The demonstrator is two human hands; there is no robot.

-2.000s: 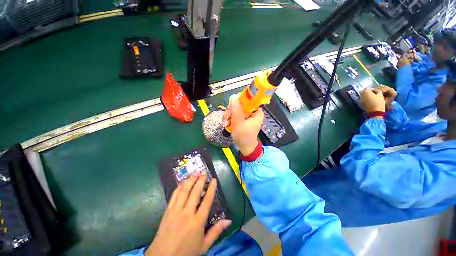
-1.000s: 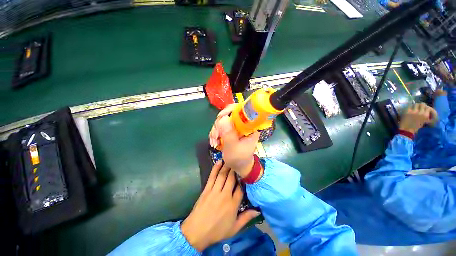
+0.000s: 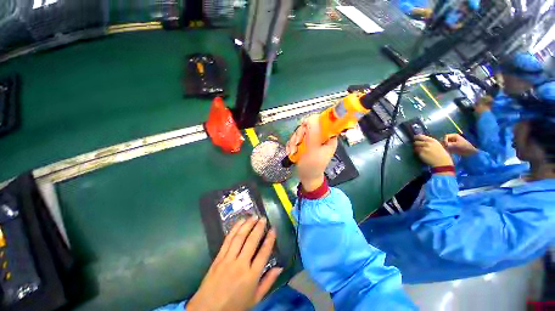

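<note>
My right hand [image 3: 314,152] is shut on the orange-yellow electric screwdriver [image 3: 342,115]. Its dark tip is at the right edge of the round screw dish [image 3: 268,159], tilted over the grey contents. My left hand [image 3: 237,267] lies flat with fingers apart on the lower part of a phone assembly [image 3: 236,203]. The white, silver and blue end of the assembly shows beyond my fingertips; my hand hides the rest. A dark holding fixture [image 3: 210,218] lies under the assembly.
A red plastic bag [image 3: 224,126] sits at the foot of the metal post [image 3: 254,91]. Black units in holders lie at left [image 3: 18,255], on the conveyor [image 3: 204,74] and right of the dish [image 3: 341,167]. A black cord [image 3: 387,149] hangs at right. Workers in blue [image 3: 487,212] sit at right.
Since one second ago, my right hand and the screwdriver have moved from above the phone assembly to the screw dish. My left hand remains on the assembly. The camera view has shifted.
</note>
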